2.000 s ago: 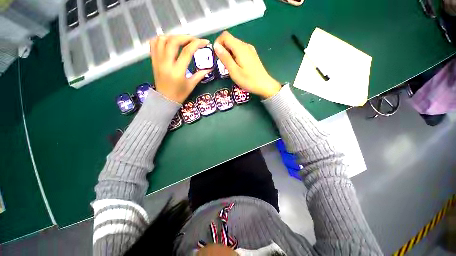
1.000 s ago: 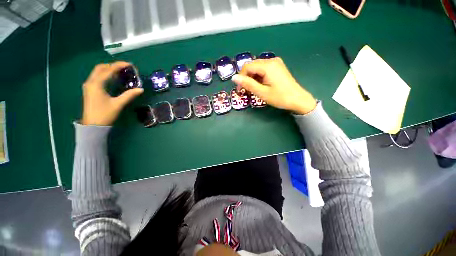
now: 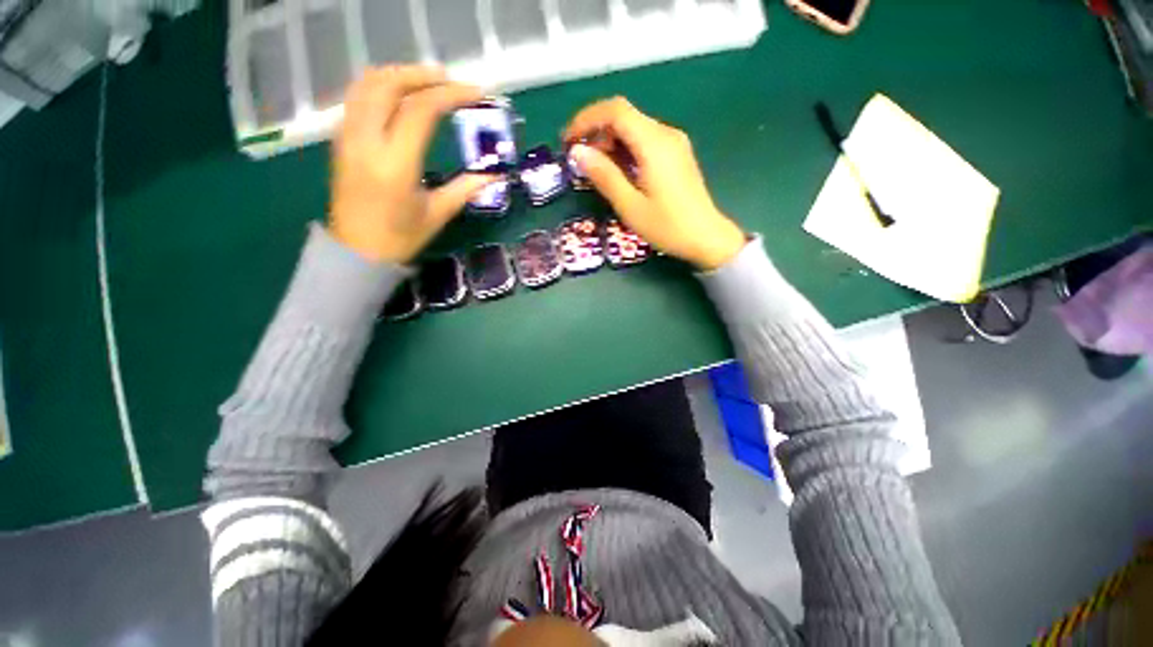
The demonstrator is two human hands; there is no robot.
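My left hand [image 3: 395, 167] holds a smartwatch [image 3: 486, 137] with a lit whitish-purple screen between thumb and fingers, above the far row. My right hand [image 3: 658, 177] has its thumb and fingers closed around another smartwatch [image 3: 583, 159] at the far row, mostly hidden by the fingers. A lit smartwatch [image 3: 542, 176] lies between my hands. The near row lies closer to me: the left ones, such as a dark smartwatch [image 3: 491, 271], have black screens, and the right ones, such as a patterned smartwatch [image 3: 582, 245], are lit reddish.
The white watch tray [image 3: 259, 142] stands beyond the rows. Note paper [image 3: 938, 190] with a pen [image 3: 856, 168] on it lies at the right. A smartphone [image 3: 832, 10] lies at the far edge of view. The green mat [image 3: 531, 348] ends at the bench edge near my body.
My left hand has moved right from the far row's left end, with a watch now showing a bright screen. My right hand has moved left and up onto a far-row watch. The view has shifted.
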